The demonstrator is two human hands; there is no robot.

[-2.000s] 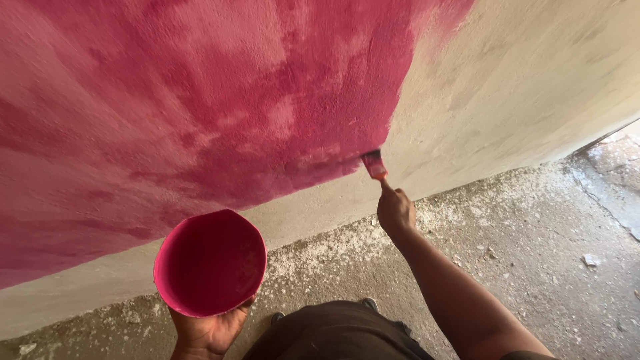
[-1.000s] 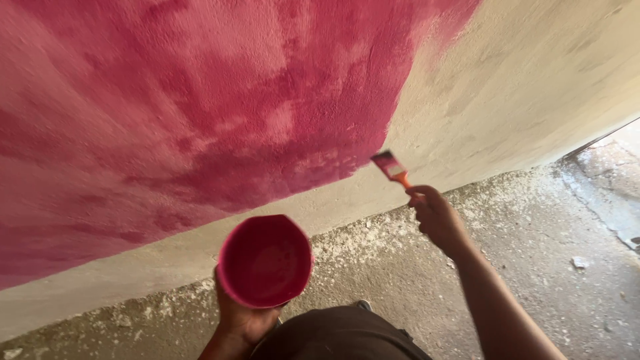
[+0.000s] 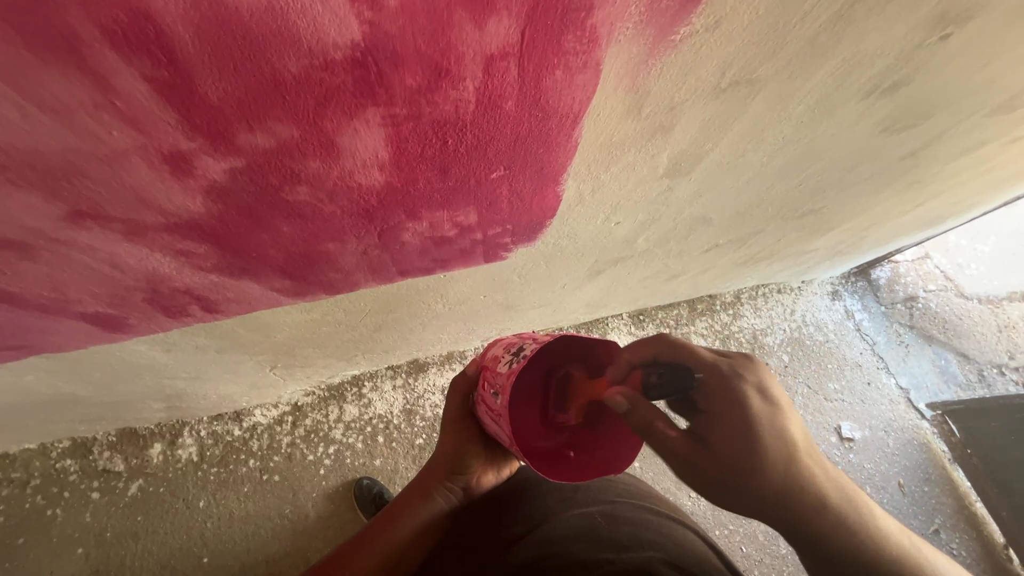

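Observation:
My left hand (image 3: 472,448) grips the side of a paint container (image 3: 500,392), whose outside is smeared pink and whose mouth tilts toward the right. Its inside is coated deep pink. Between the thumb and fingers of my right hand (image 3: 720,424) is a paintbrush (image 3: 596,390) with an orange and black handle. The brush head is inside the container, its bristles hard to make out against the pink. Above the container stands a wall, part covered in uneven pink paint (image 3: 384,160), part cream (image 3: 720,160) at the right and along the bottom.
The rough floor (image 3: 240,480) is strewn with white flecks along the wall's foot. A dark shoe (image 3: 372,496) shows at the lower left of my body. At the lower right lies a dark flat panel (image 3: 988,456), and a small pale chip (image 3: 846,433) is on the floor.
My right hand has brought the brush from beside the lower edge of the pink area down into the container. My left hand has moved the container to the right and tilted it.

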